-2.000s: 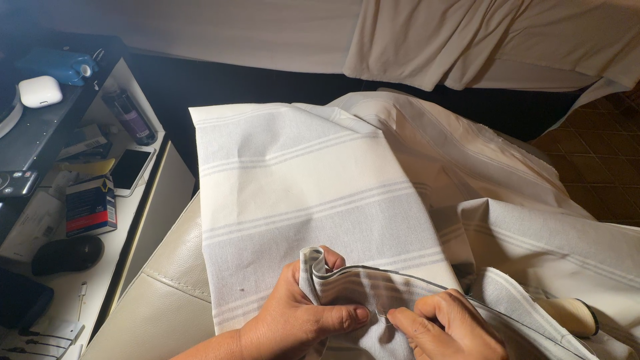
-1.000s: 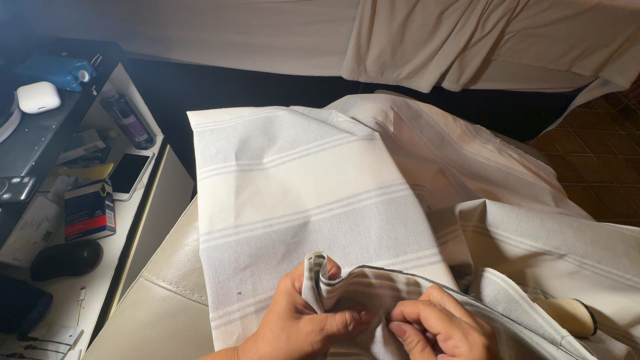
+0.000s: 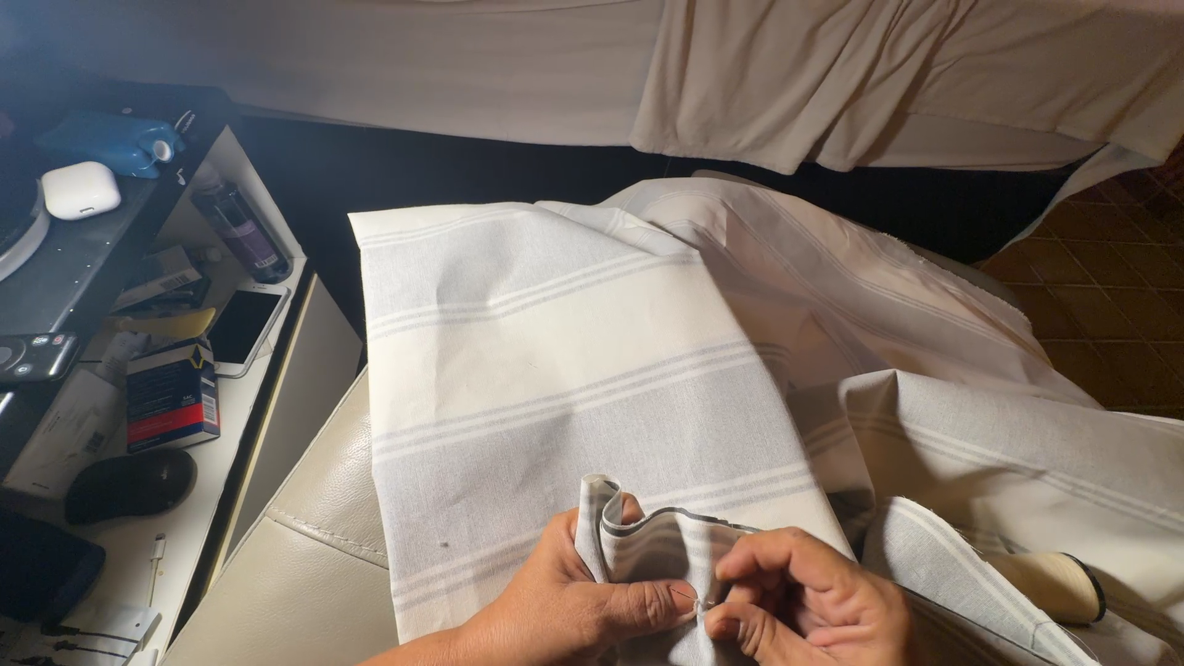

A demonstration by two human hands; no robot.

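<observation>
A grey and cream striped fabric (image 3: 573,342) lies spread over the lap. My left hand (image 3: 601,587) pinches a gathered, folded part of it, whose edge is dark. Close beside it, my right hand (image 3: 805,592) has its thumb and fingertips at the same gather. A thin thread or needle (image 3: 689,597) shows between the two thumbs; which of them it is cannot be told. To the right of my right hand, a spool of cream thread (image 3: 1045,585) lies on its side among the fabric folds.
At the left, a shelf unit (image 3: 305,388) holds a phone (image 3: 248,324), a blue and red box (image 3: 173,393), a black computer mouse (image 3: 131,486), a bottle (image 3: 242,227) and cables. A white earbud case (image 3: 81,191) rests on top. A beige leather seat (image 3: 314,536) lies beneath the fabric; draped cloth (image 3: 814,83) hangs ahead.
The fingers of my right hand have shifted at the gather and are now close to my left thumb. My left hand keeps its hold on the folded fabric.
</observation>
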